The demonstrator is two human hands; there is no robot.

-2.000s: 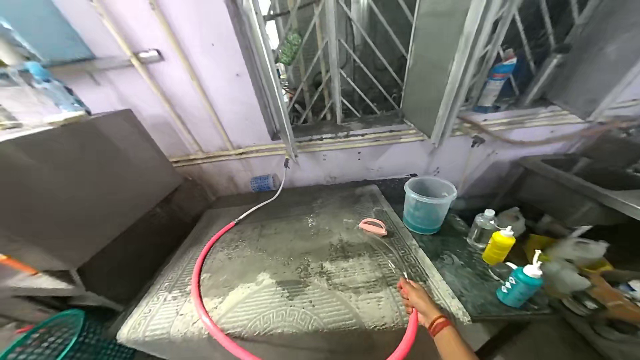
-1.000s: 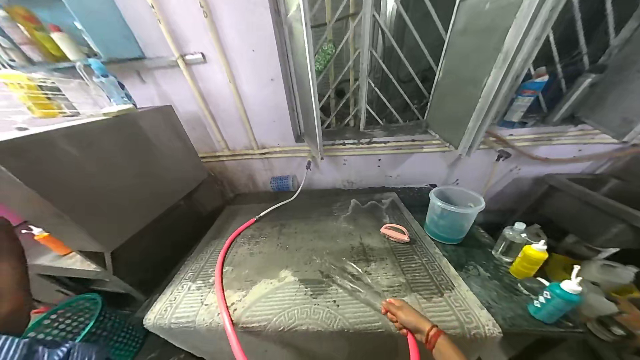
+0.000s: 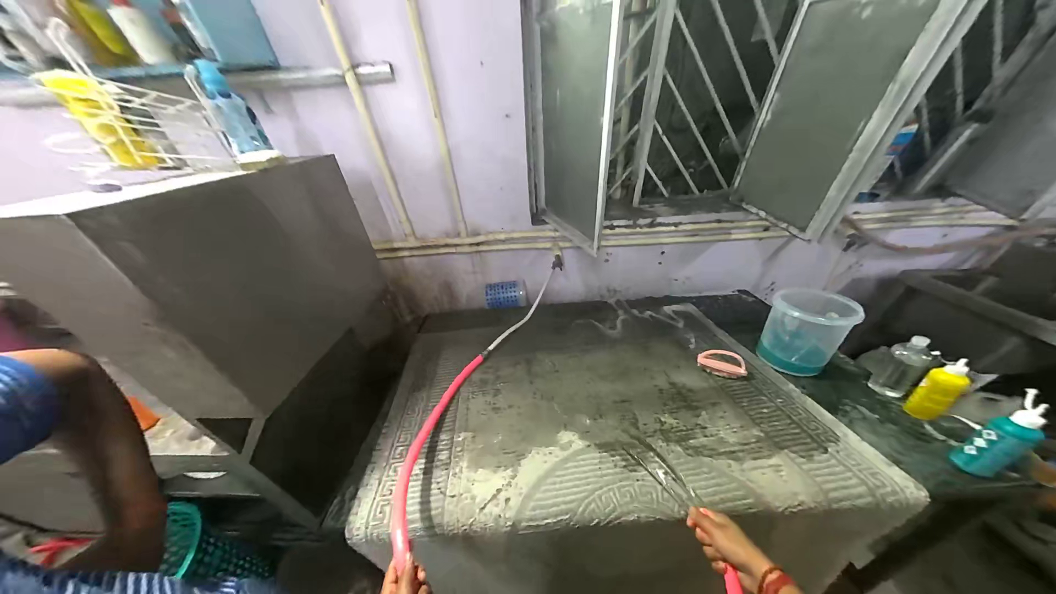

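Note:
At the bottom, right of centre, my right hand [image 3: 722, 540] grips the end of a pink hose, and water sprays from it onto a wet patterned mat [image 3: 577, 412]. My left hand [image 3: 406, 577] holds the pink hose [image 3: 425, 433] lower down, at the bottom edge. From there the hose curves up over the mat to a thin pale tube that runs to a wall tap [image 3: 558, 262]. Pale residue lies on the near part of the mat. A pink scrubbing brush [image 3: 721, 363] rests near the mat's right edge.
Right of the mat stand a clear bucket [image 3: 808, 330] of blue-green liquid, a clear bottle [image 3: 902, 365], a yellow bottle [image 3: 936, 389] and a teal pump bottle [image 3: 998, 441]. Another person's arm [image 3: 107, 462] is at left, near a green basket [image 3: 186, 540]. Open window panes [image 3: 577, 115] jut out above.
My left hand has come into view on the hose. Water now lands on the near middle of the mat, away from the brush. The other person's arm shows more at left.

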